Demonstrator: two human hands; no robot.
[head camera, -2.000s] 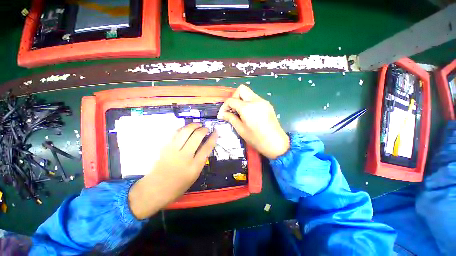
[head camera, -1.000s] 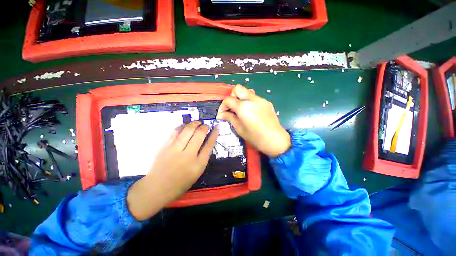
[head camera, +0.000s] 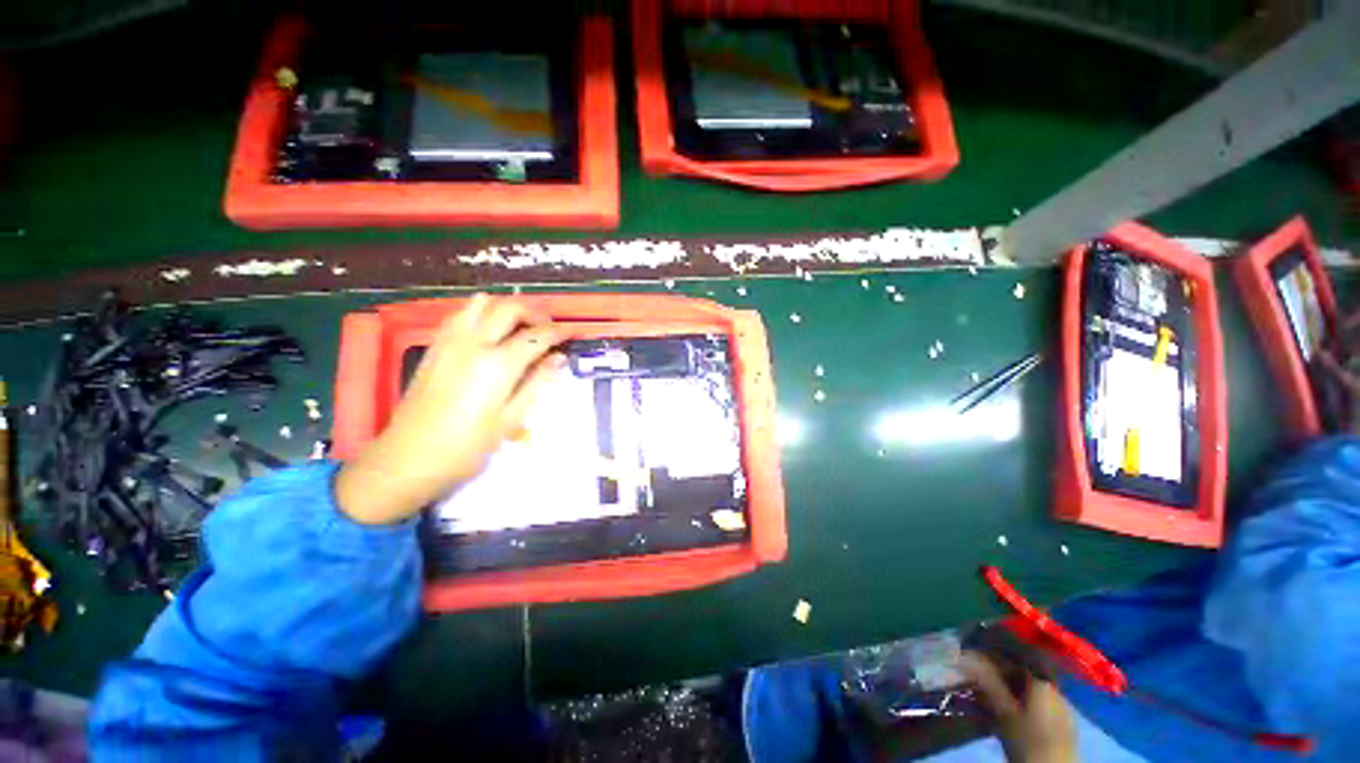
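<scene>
An open tablet (head camera: 694, 425) with a bright white battery area lies in a red-orange foam tray (head camera: 767, 447) on the green bench. My left hand (head camera: 477, 395) rests over the tablet's upper left part and the tray's top edge, fingers bent and apart, with nothing seen in it. A hand (head camera: 1029, 716) at the bottom right, seemingly my right hand, is low beside a clear bag (head camera: 902, 678); it is dim and partly cut off, and what it holds cannot be told. A tangled pile of black flex cables (head camera: 127, 432) lies at the left.
Tweezers (head camera: 996, 385) lie right of the tray. A red-handled tool (head camera: 1059, 634) is at the lower right. Another tray (head camera: 1068, 403) stands at right near a blue-sleeved person (head camera: 1298, 552). Two trays (head camera: 425, 206) lie behind the brown rail (head camera: 403, 268). An orange bundle (head camera: 21, 581) is far left.
My right hand has left the tablet. My left hand has moved to the tablet's upper left. The view has shifted, and the red tool and clear bag now show at the lower right.
</scene>
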